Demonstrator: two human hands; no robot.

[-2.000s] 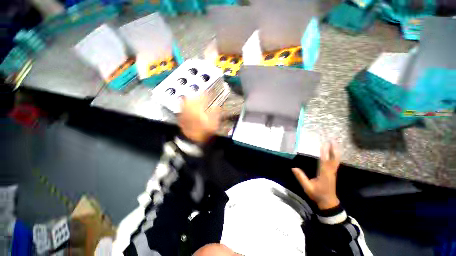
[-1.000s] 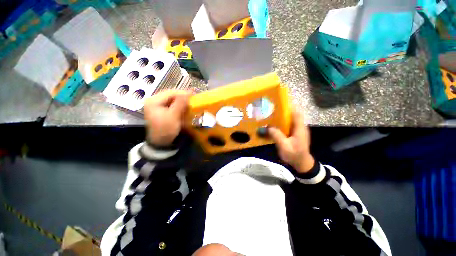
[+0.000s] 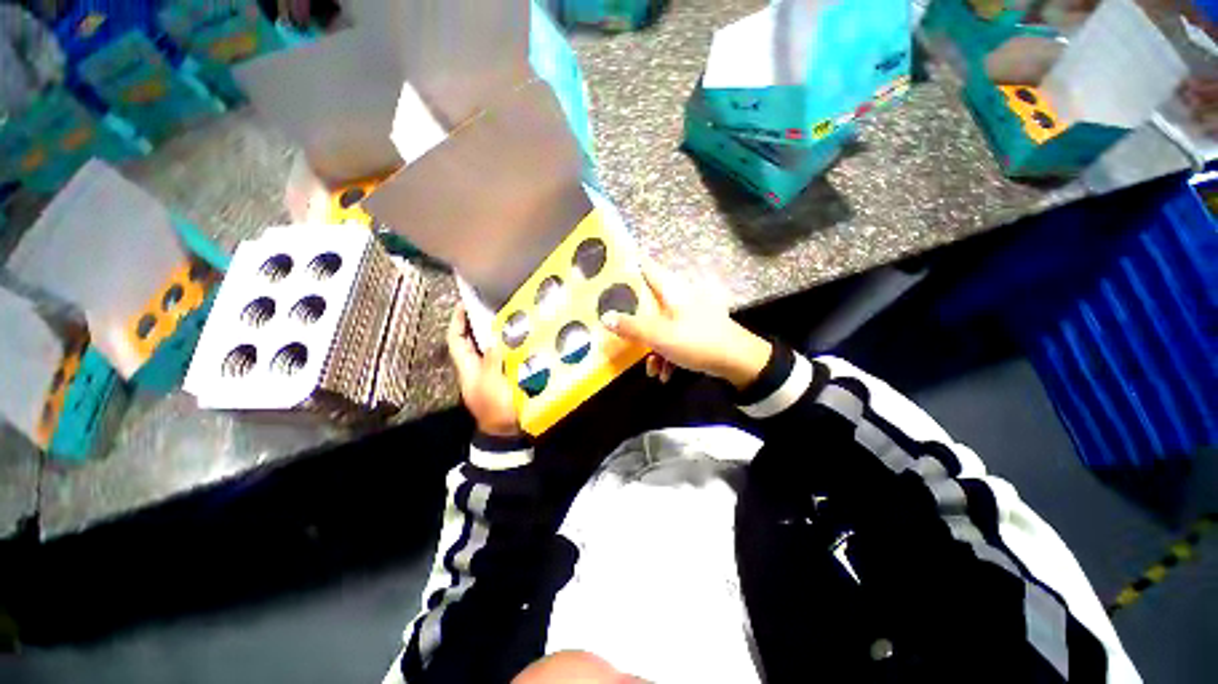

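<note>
The yellow insert (image 3: 568, 314), with two rows of three round holes, is tilted at the mouth of the teal box, whose white inner wall (image 3: 470, 297) shows beside it. The box's grey lid (image 3: 494, 201) stands up behind. How deep the insert sits in the box cannot be told. My left hand (image 3: 486, 388) grips the insert's left end. My right hand (image 3: 695, 331) grips its right end, thumb on top near a hole and fingertips below. The stack of white inserts (image 3: 283, 314) leans on the bench to the left.
Open boxes with yellow inserts stand at the left (image 3: 160, 301) and behind the stack (image 3: 350, 198), and another at the far right (image 3: 1035, 120). Piled teal boxes (image 3: 788, 134) lie at the back. A blue crate (image 3: 1115, 334) is below the bench (image 3: 668, 160) at right.
A second ago the yellow insert was held in front of the box; now it is at the box's opening, turned more steeply. The camera view has shifted and rotated to the right.
</note>
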